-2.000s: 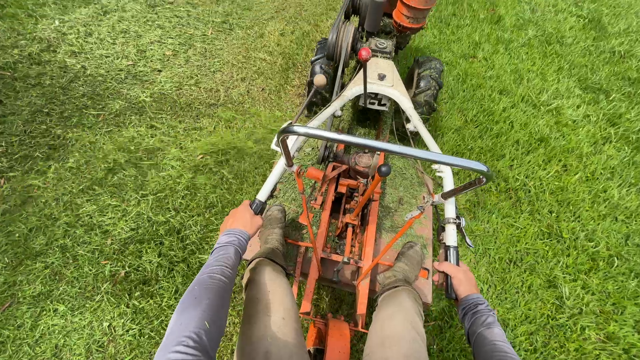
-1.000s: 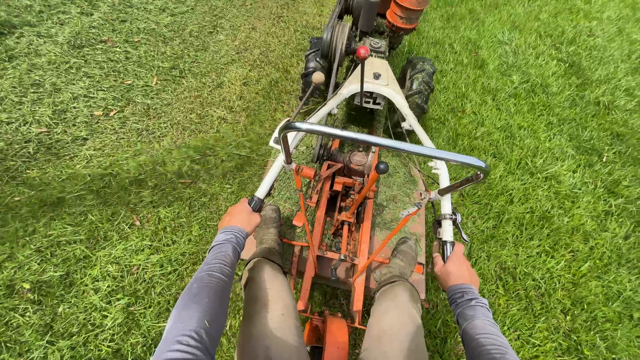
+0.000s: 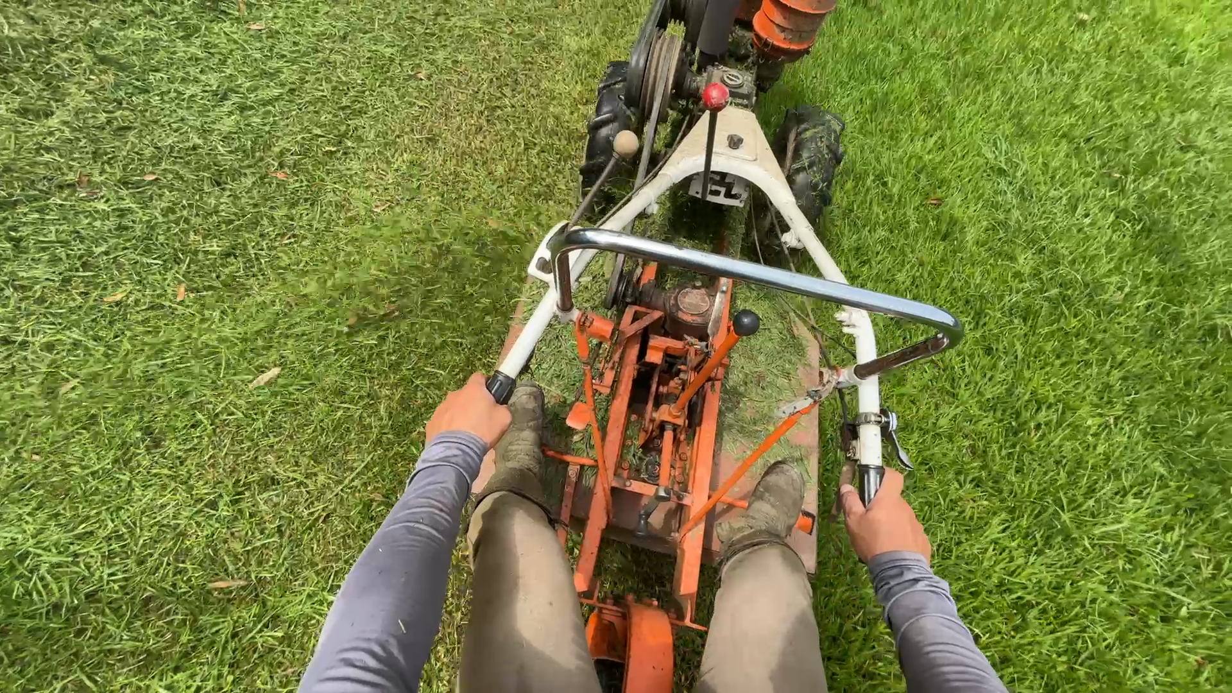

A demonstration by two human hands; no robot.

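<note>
My left hand [image 3: 469, 412] is closed around the black grip [image 3: 500, 387] of the left white handlebar [image 3: 527, 339]. On the other side my right hand [image 3: 885, 519] holds the black grip [image 3: 870, 481] of the right white handlebar [image 3: 868, 395], just below a metal brake-type lever [image 3: 897, 441]. A chrome bar [image 3: 751, 271] spans between the handlebars. Beneath it lies the orange frame [image 3: 705, 462] of a mower deck with a black-knobbed orange lever [image 3: 717, 361]. My boots [image 3: 525, 423] rest on the deck, one on each side of the frame.
Ahead stand two black lugged tyres [image 3: 813, 159], a belt pulley [image 3: 662, 72], a red-knobbed lever [image 3: 712, 125] and a tan-knobbed lever [image 3: 616, 159]. Cut clippings [image 3: 192, 173] cover the left ground; taller grass [image 3: 1059, 241] grows at right. An orange rear wheel cover [image 3: 649, 647] sits between my legs.
The ground has shifted past beneath the machine, with different leaves showing in the clippings. Both hands stay on the grips, and the boots keep their places on the deck.
</note>
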